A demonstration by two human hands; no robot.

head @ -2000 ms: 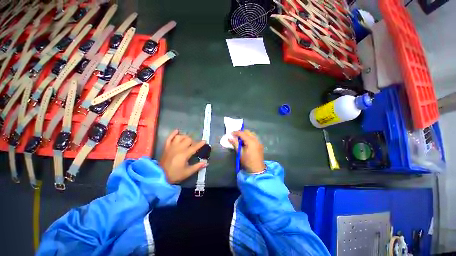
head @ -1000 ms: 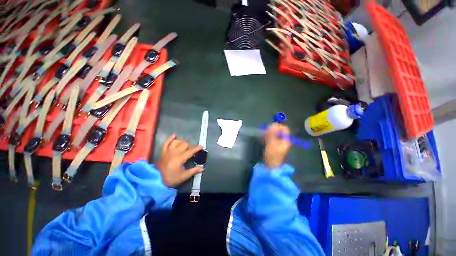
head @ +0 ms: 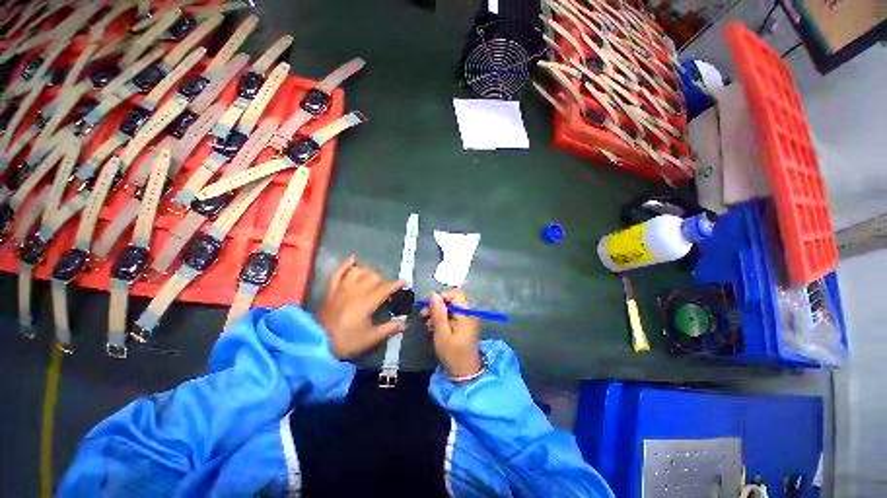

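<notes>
A wristwatch with a pale strap (head: 409,248) lies lengthwise on the green mat, its dark head (head: 402,302) partly behind my fingers. My left hand (head: 355,309) lies at its left side, with thumb and forefinger touching the watch around the head. My right hand (head: 453,334) holds a thin blue tool (head: 481,314), whose left end is at the right side of the watch head. Whether the tip touches it cannot be told. A white wipe (head: 454,256) lies right of the strap. A small blue cap (head: 553,232) sits farther right.
A red tray (head: 316,180) covered with watches fills the left. A second watch tray (head: 622,154), white paper (head: 491,124) and a black fan (head: 496,68) are at the far side. A white bottle (head: 650,243), yellow-handled tool (head: 635,321), square fan (head: 696,318) and blue bin (head: 759,282) are at right.
My right hand moved from the wipe to the blue cap, then back left to the watch head with the blue tool. My left hand stays at the watch. The camera view shifted slightly.
</notes>
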